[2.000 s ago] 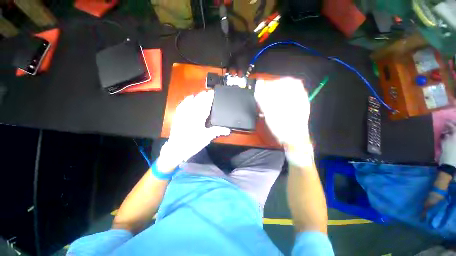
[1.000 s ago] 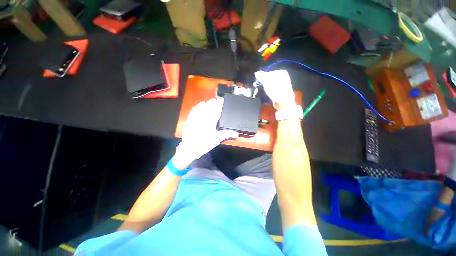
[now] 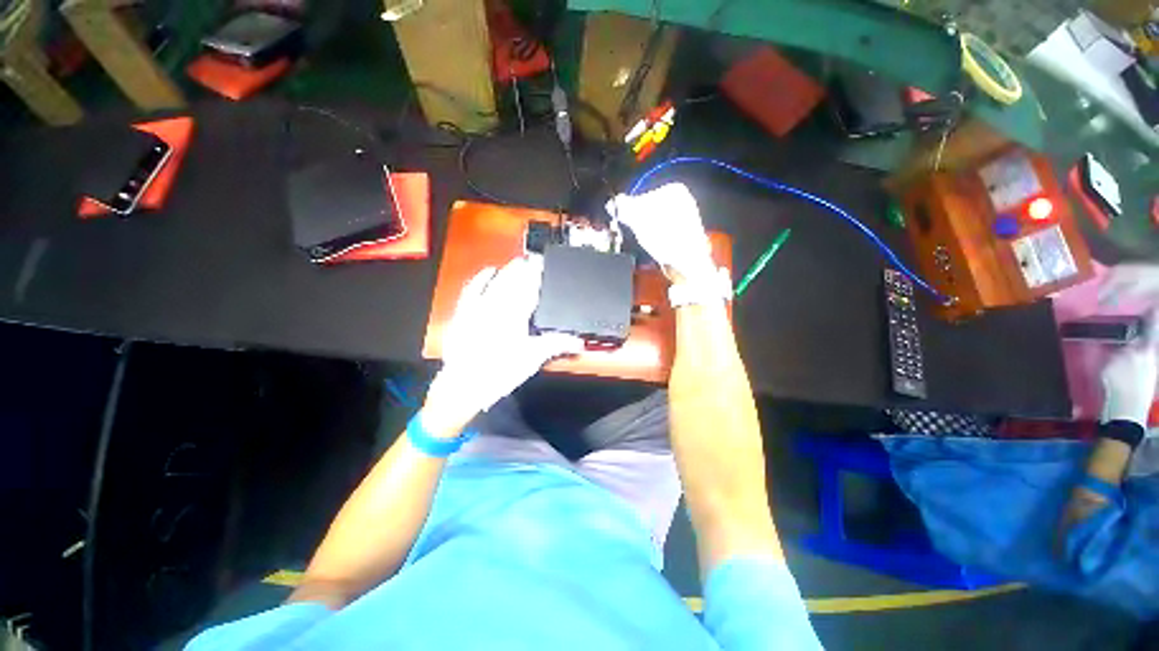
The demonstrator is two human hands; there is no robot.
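A black set-top box [image 3: 585,294] lies on the orange-red test fixture [image 3: 468,248], its far edge against the black connector blocks [image 3: 544,237]. My left hand [image 3: 493,333], in a white glove, grips the box by its left side and near left corner. My right hand [image 3: 666,232], also gloved, is at the box's far right corner, fingers closed at the end of the blue network cable [image 3: 786,190]; the fingertips partly hide what they pinch.
An orange test box [image 3: 996,229] with a red light stands right, with a remote control [image 3: 904,333] and green stick [image 3: 763,263] nearer. Another set-top box [image 3: 343,207] lies left on a foam pad. A coworker's gloved hand [image 3: 1126,385] is far right.
My right hand has moved from the box's right side to its far right corner. My left hand still holds the box. The orange test box now shows a red light. The view has shifted.
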